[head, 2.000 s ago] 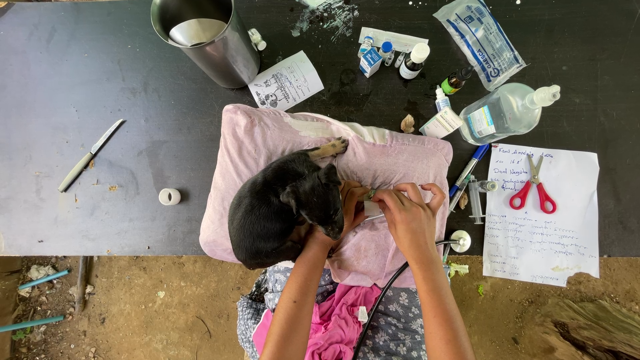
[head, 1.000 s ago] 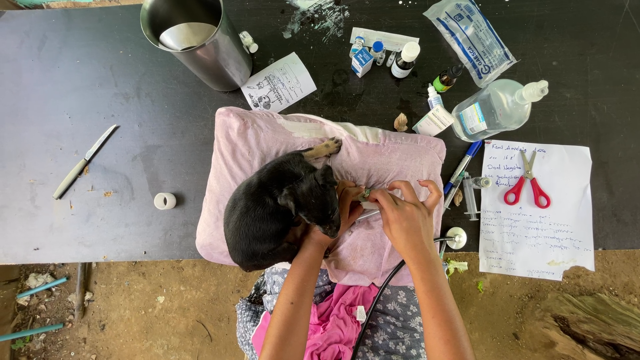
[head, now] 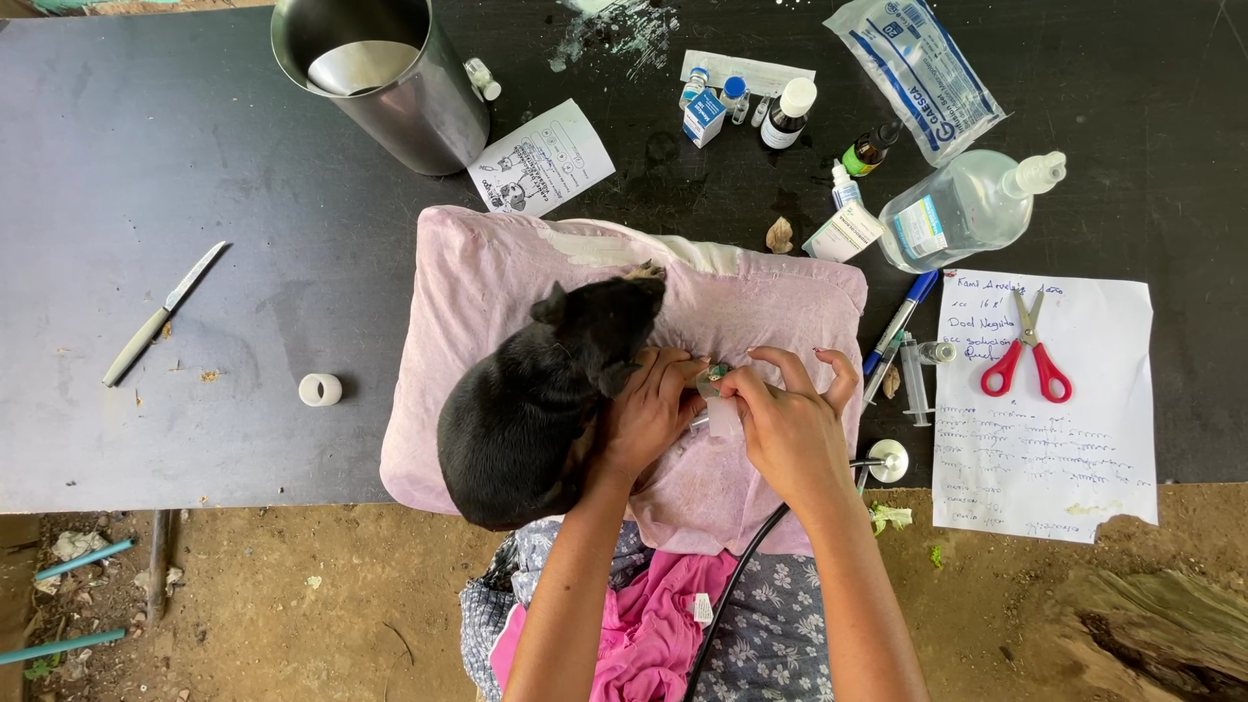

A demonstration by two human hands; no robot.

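Note:
A black puppy with tan paws (head: pixel 526 409) lies curled on a pink cloth-covered cushion (head: pixel 780 283). My left hand (head: pixel 653 405) reaches past the puppy's chest, and its fingers are closed around something mostly hidden, perhaps a foreleg. Between the hands are a small green piece (head: pixel 718 371) and a strip of whitish tape (head: pixel 724 417). My right hand (head: pixel 790 419) pinches the tape between thumb and index finger, with the other fingers raised. A clear plastic part shows just under the tape.
Right of the cushion lie a pen (head: pixel 902 322), a syringe (head: pixel 915 380), a stethoscope chestpiece (head: pixel 888 460) and red-handled scissors (head: pixel 1027 351) on written paper (head: pixel 1043 458). Behind stand a large clear bottle (head: pixel 960 210), vials and a metal container (head: pixel 390 88). A knife (head: pixel 164 314) and tape roll (head: pixel 320 389) lie left.
The puppy's head has turned and lifted toward the back of the cushion; it was lower, beside my left wrist. Both hands stay close together at the same spot.

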